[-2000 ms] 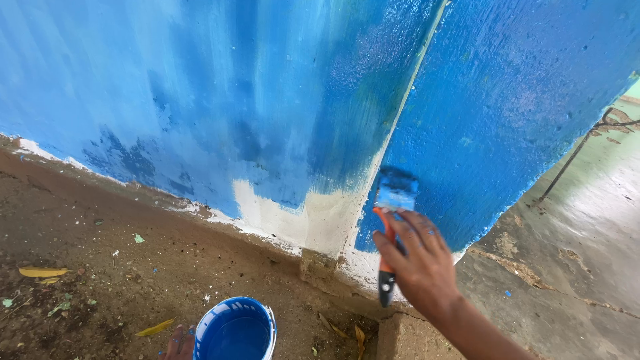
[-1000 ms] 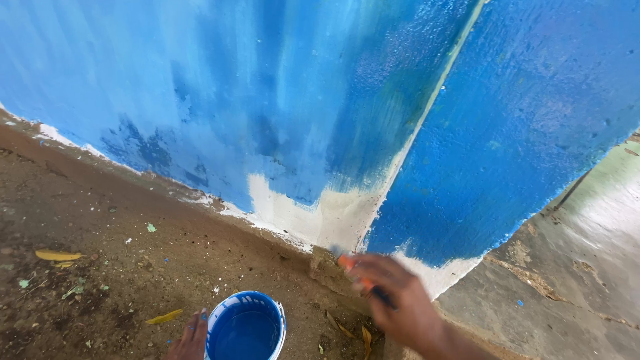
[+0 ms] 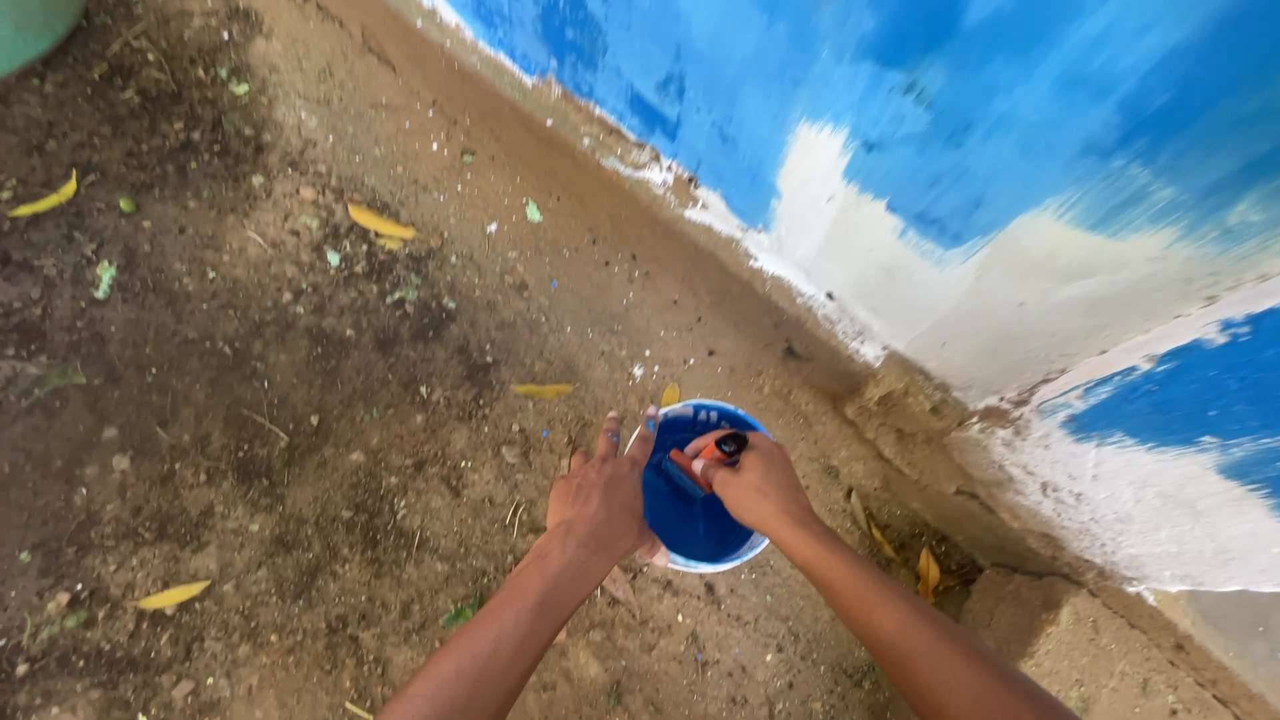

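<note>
A white plastic bucket [image 3: 706, 566] of blue paint [image 3: 695, 525] stands on the soil. My left hand [image 3: 600, 490] lies against its left side, fingers spread, with fingertips at the rim and a little blue on them. Over the bucket, my right hand [image 3: 755, 485] grips a paintbrush [image 3: 722, 450] with an orange and black handle; its bristle end points down into the bucket at the paint, and the tips of the bristles cannot be made out. The wall [image 3: 960, 90] at the upper right is blue, with bare whitish patches along its lower edge.
A raised earthen ledge [image 3: 740, 270] runs along the foot of the wall. Yellow leaves [image 3: 380, 221] are scattered over the soil. Part of a green container [image 3: 35, 30] shows at the top left. A broken concrete edge [image 3: 1060, 630] lies at the lower right.
My right hand has moved with the paintbrush from the wall's lower edge to inside the bucket. More of my left hand shows at the bucket's side. The view has swung left and down.
</note>
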